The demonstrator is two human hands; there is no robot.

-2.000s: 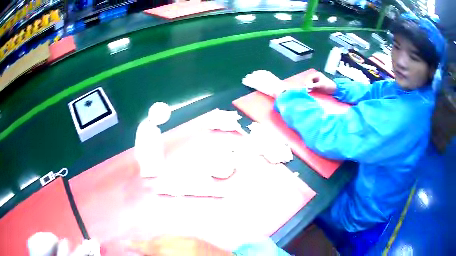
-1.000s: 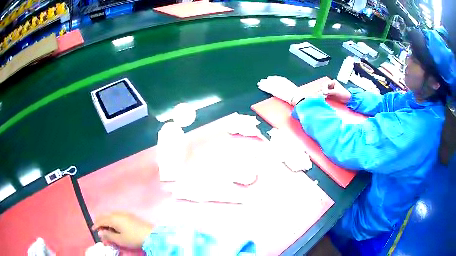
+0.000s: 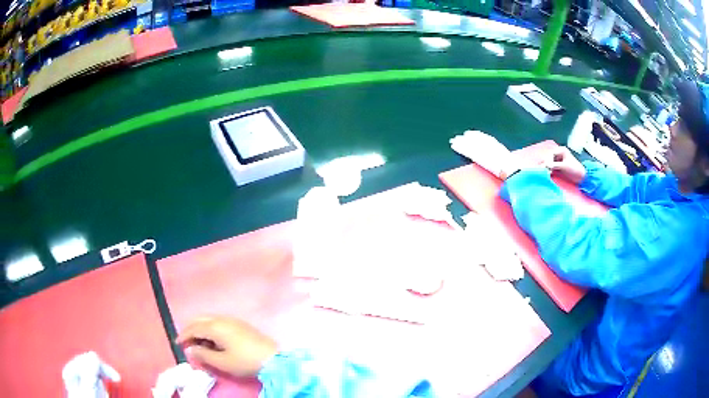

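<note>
My right hand (image 3: 227, 346), bare below a light blue sleeve, is over the red mat (image 3: 249, 264) near the bottom edge, fingers curled. A crumpled white piece (image 3: 183, 381) lies just below its fingertips; whether they grip it is unclear. A white shape (image 3: 89, 376), which looks like part of my gloved left hand, shows at the bottom left, cut off by the edge. Nearest on the dark green belt is an open white box (image 3: 270, 169) with a black-framed tablet (image 3: 253, 134), its screen pale with a small mark.
Overexposed white wipes (image 3: 427, 202) and a white bottle (image 3: 315, 229) stand out on the mat. A small white meter (image 3: 117, 252) with a looped cord lies at its far left. A co-worker in a blue smock (image 3: 606, 225) works at the right. Another boxed tablet (image 3: 540, 101) is farther along the belt.
The whole view has shifted, so things appear farther right. My right hand, blurred at the bottom edge before, now shows clearly. The nearest tablet's screen went from a dark logo to dark grey, then pale.
</note>
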